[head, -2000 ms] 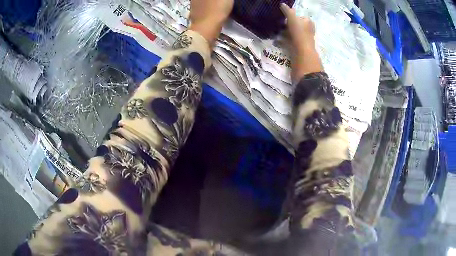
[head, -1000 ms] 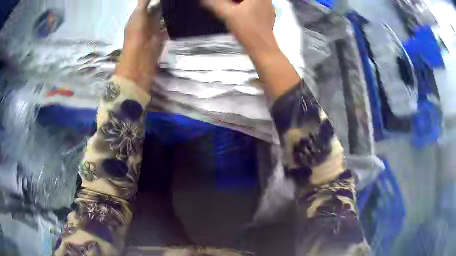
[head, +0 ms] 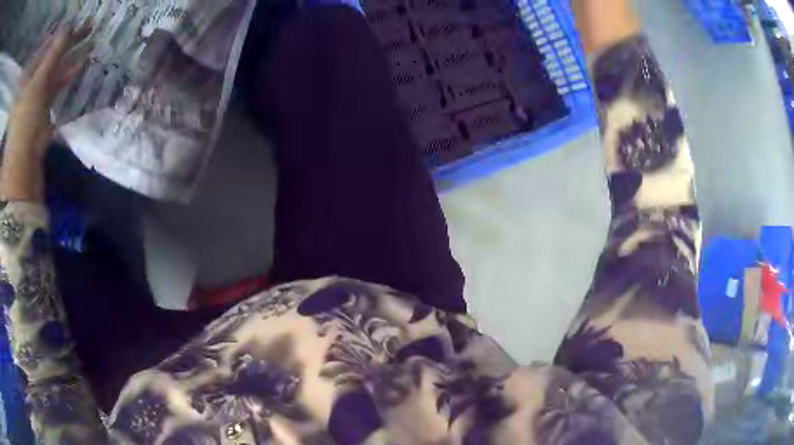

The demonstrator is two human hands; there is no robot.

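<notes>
My left hand [head: 43, 83] is at the upper left, fingers spread over the edge of packed newspaper packets [head: 96, 65]; whether it holds anything is unclear. A printed newspaper liner [head: 161, 130] hangs down beside it. My right hand [head: 602, 10] is at the top edge, mostly cut off, with only the wrist area showing; its fingers are out of the picture. A blue supply crate [head: 509, 156] full of flat dark slotted parts [head: 461, 74] lies between the arms, to the left of my right wrist.
My dark-trousered leg [head: 357, 165] is between the liner and the blue crate. A red piece [head: 228, 293] is low between the legs. Blue boxes [head: 727, 282] and a brown cardboard box [head: 727, 369] are on the grey floor at the right.
The view has turned from the newspaper stack to the packed packets and blue crate. The hands have moved far apart. The dark part they held over the paper no longer shows in them.
</notes>
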